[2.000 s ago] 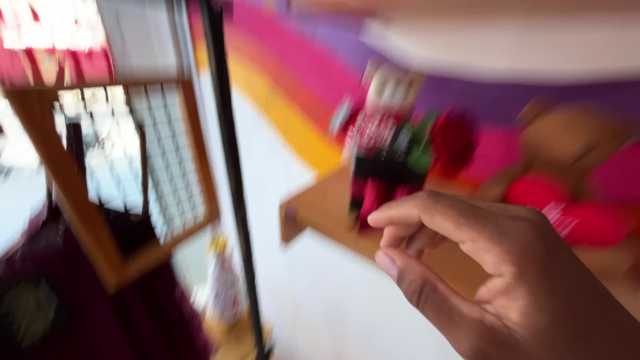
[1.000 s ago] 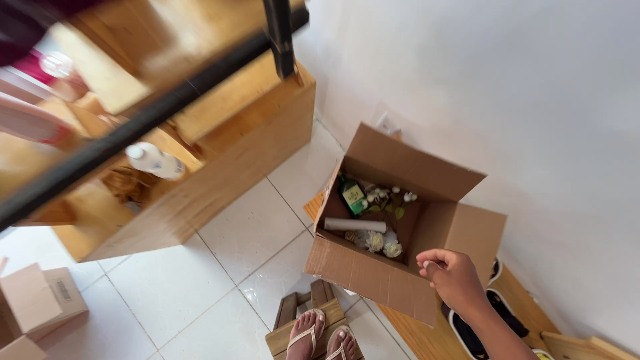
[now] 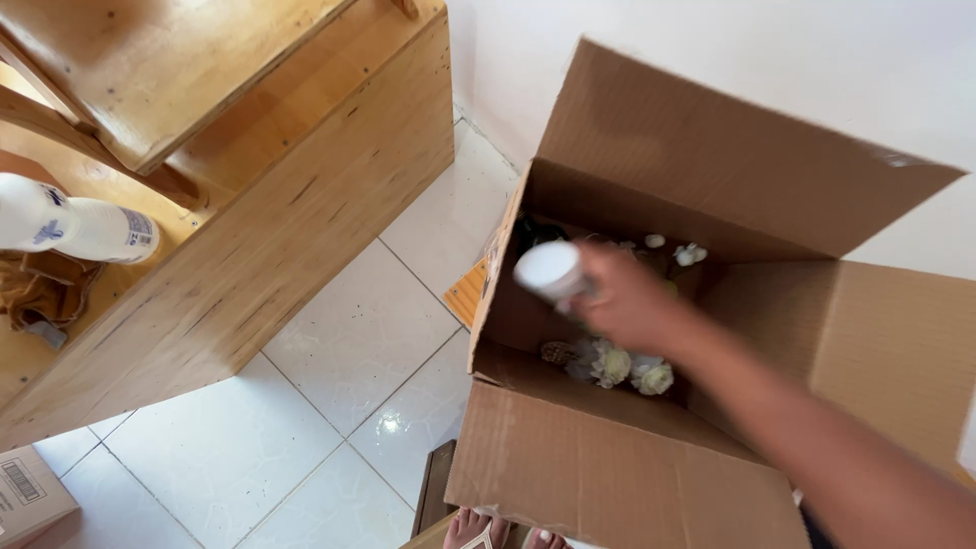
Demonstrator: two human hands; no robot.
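My right hand is inside an open cardboard box, its fingers closed around a white cylindrical object whose round end faces up. The hand and object are blurred. Below them in the box lie cream artificial flowers and a pine cone. Small white buds show beyond the hand, and a dark item sits in the far left corner. My left hand is out of the view.
Wooden furniture on the left holds a white bottle and a brown cloth-like item. A smaller carton lies at lower left on the tiled floor. My sandalled feet are at the bottom edge.
My right hand has moved from the box's near right edge into the box and taken hold of the white cylinder, which lay among the flowers one second ago. The view has come closer to the box.
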